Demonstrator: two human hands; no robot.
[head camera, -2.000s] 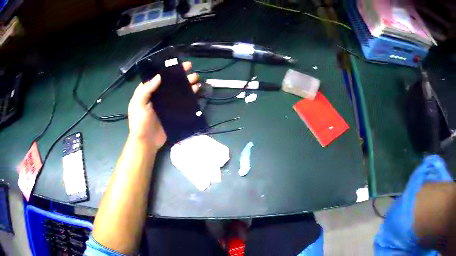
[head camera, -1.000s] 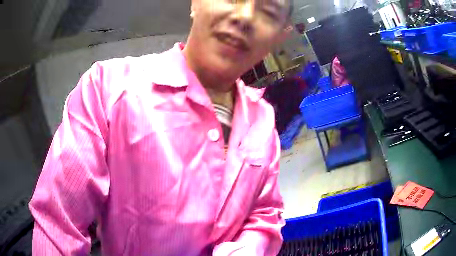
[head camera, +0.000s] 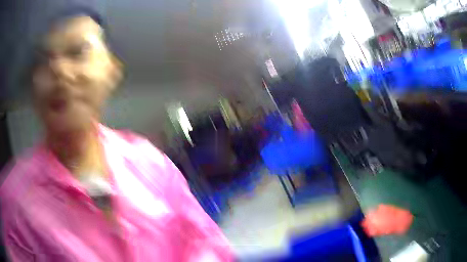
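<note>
The frame is strongly blurred, and neither of my hands is in view. The green bench top (head camera: 429, 197) shows at the lower right, tilted in the picture. A red-orange card (head camera: 387, 220) lies near its edge. A pale narrow phone or phone part (head camera: 409, 253) is cut off by the bottom edge beside it. The rim of a blue bin (head camera: 356, 244) shows beside the bench; its contents are not visible.
A person in a pink jacket (head camera: 138, 189) stands close at the left. A blue tub (head camera: 294, 149) on a stand is behind, in the aisle. Dark blurred items lie further along the bench. Blue bins (head camera: 425, 69) show at the upper right.
The view has swung up from the bench to the person and then turned right. The person has shifted to the left of the picture. My left hand with the phone has left view.
</note>
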